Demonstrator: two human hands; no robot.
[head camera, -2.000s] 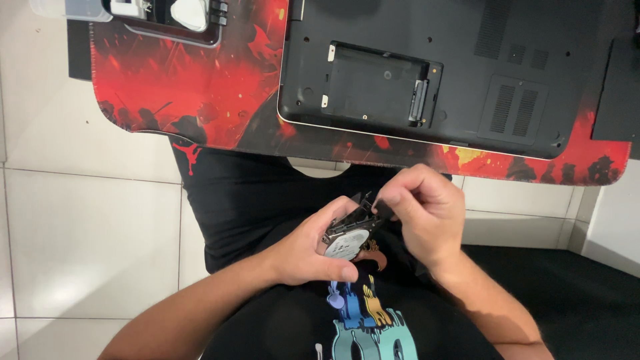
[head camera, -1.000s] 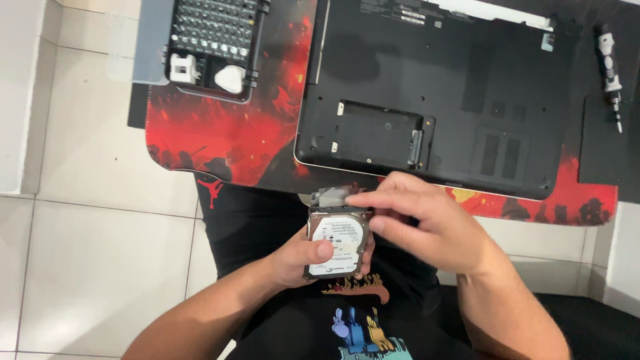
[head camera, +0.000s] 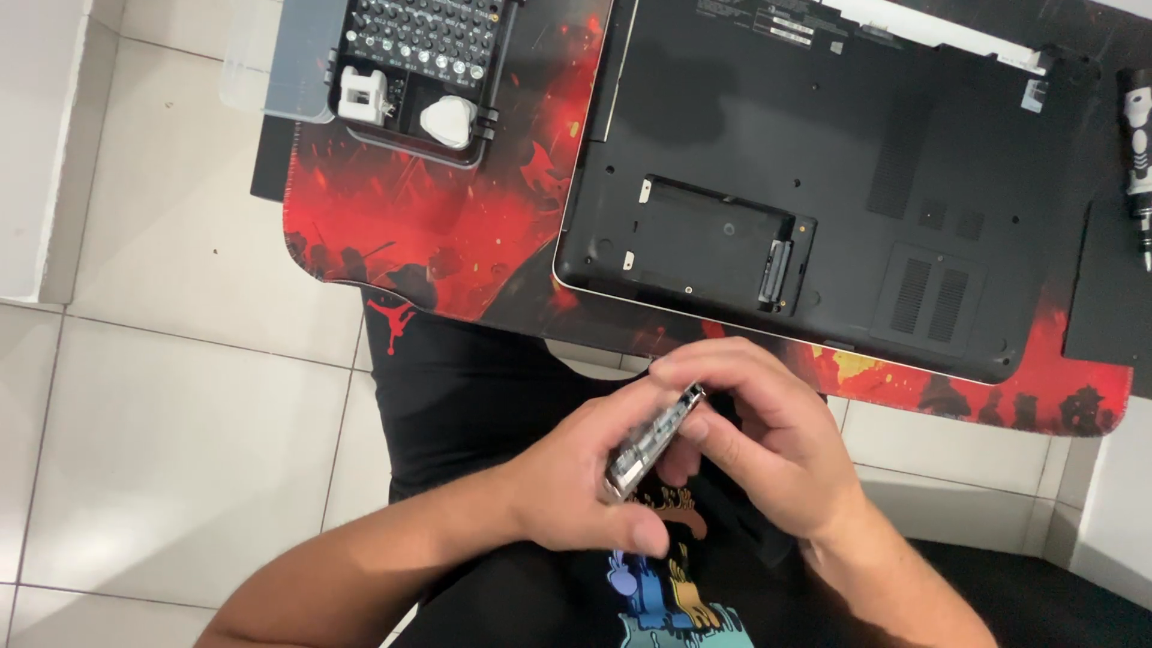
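Observation:
A 2.5-inch hard disk drive (head camera: 650, 445) is turned edge-on above my lap, below the desk's front edge. My left hand (head camera: 585, 468) grips its lower end, with the thumb apart from it. The fingers and thumb of my right hand (head camera: 765, 423) are around its upper end. Beyond my hands an upside-down black laptop (head camera: 774, 117) lies on the desk mat, its drive bay (head camera: 711, 238) uncovered. A connector (head camera: 775, 270) shows at the bay's right side.
A bit case (head camera: 418, 99) with an open clear lid stands at the upper left on the red and black desk mat (head camera: 405, 198). At the far right lies a screwdriver (head camera: 1138, 153) near a dark flat panel (head camera: 1111, 279).
The drive has turned from showing its labelled face to showing its edge. My right hand has closed around its upper end.

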